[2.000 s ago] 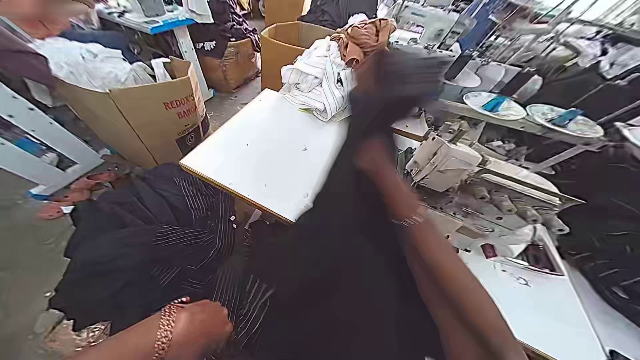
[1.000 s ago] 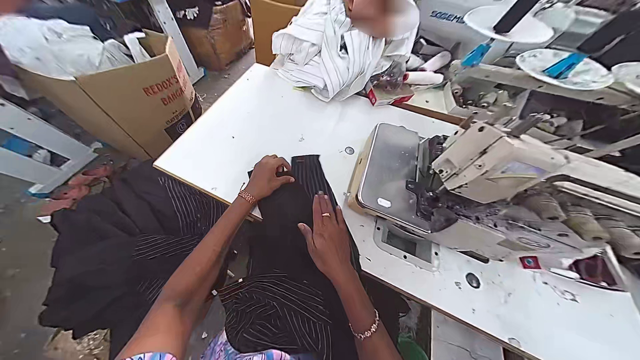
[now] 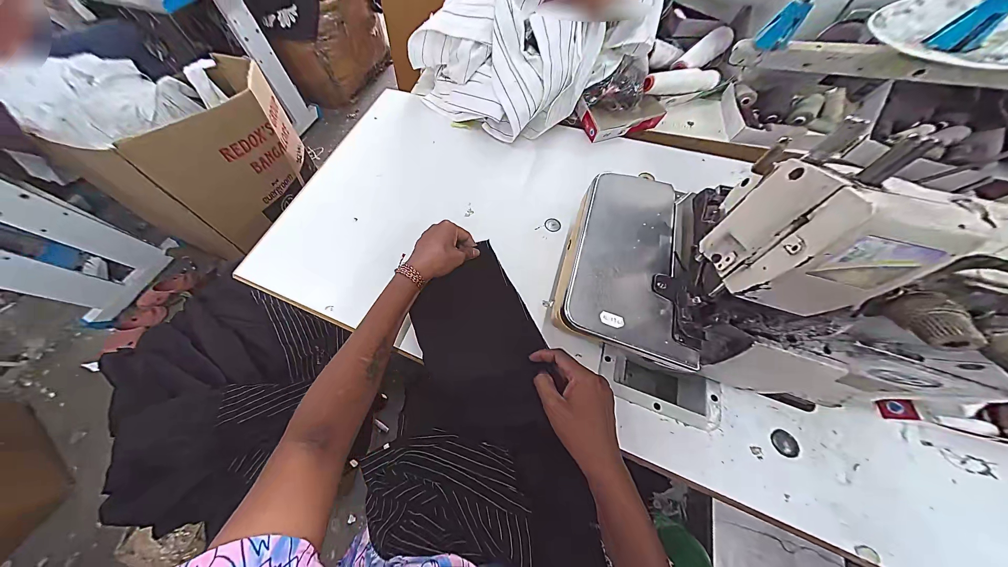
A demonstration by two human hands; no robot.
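A black fabric piece (image 3: 480,339) lies over the front edge of the white table, its narrow end flat on the top. My left hand (image 3: 442,250) pinches the far left corner of that end, a bracelet on its wrist. My right hand (image 3: 573,398) is at the fabric's right edge, thumb and forefinger on it. Below, a striped black part (image 3: 445,500) of the cloth hangs toward my lap. Just right of the fabric stands an industrial sewing machine (image 3: 827,236) with a metal plate (image 3: 626,260) at its near end.
Striped white cloth (image 3: 504,71) is heaped at the table's back, beside a small red and white box (image 3: 622,118) and thread spools (image 3: 681,81). A cardboard carton (image 3: 189,157) of white cloth stands on the left. Dark striped garments (image 3: 197,402) hang and pile below the table's left edge.
Two seconds ago my right hand held the black cloth raised over the table; now its end lies flat. Since one second ago, my right hand has gone from flat on the cloth to its right edge.
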